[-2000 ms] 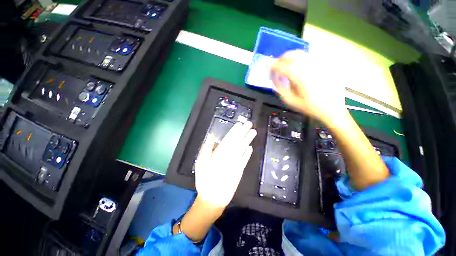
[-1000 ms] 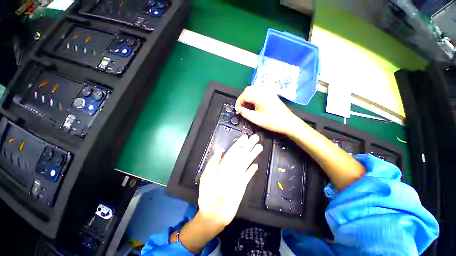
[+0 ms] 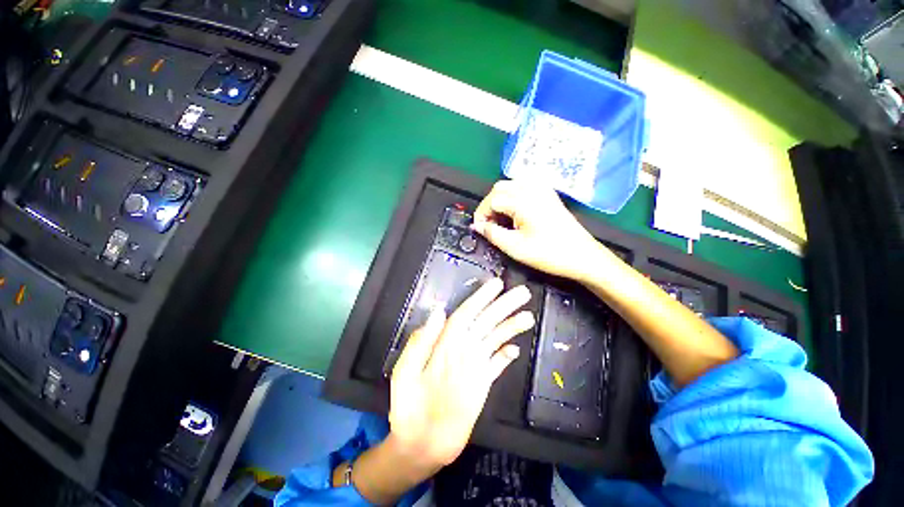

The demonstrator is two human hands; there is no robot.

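Note:
A black phone assembly (image 3: 436, 285) lies in the left pocket of the foam tray (image 3: 359, 327) in front of me. My left hand (image 3: 454, 371) lies flat over its lower right part, fingers spread, holding nothing. My right hand (image 3: 530, 228) is at its camera end, thumb and index finger pinched together at the lenses; whether a small piece is between them cannot be seen. A second phone assembly (image 3: 569, 366) with white and orange marks lies in the pocket to the right. The blue bin (image 3: 622, 119) with small white pieces stands behind the tray.
A foam tray stack (image 3: 213, 233) with several phone assemblies stands at the left. A yellow-green board (image 3: 734, 119) lies behind the bin at the right, with a white strip (image 3: 677, 203) before it. Black foam (image 3: 852, 287) stands at the far right. White tape (image 3: 436, 91) crosses the green mat.
My right hand has moved from the blue bin to the camera end of the left phone assembly and stays there. My left hand remains on that phone, shifted slightly right and down.

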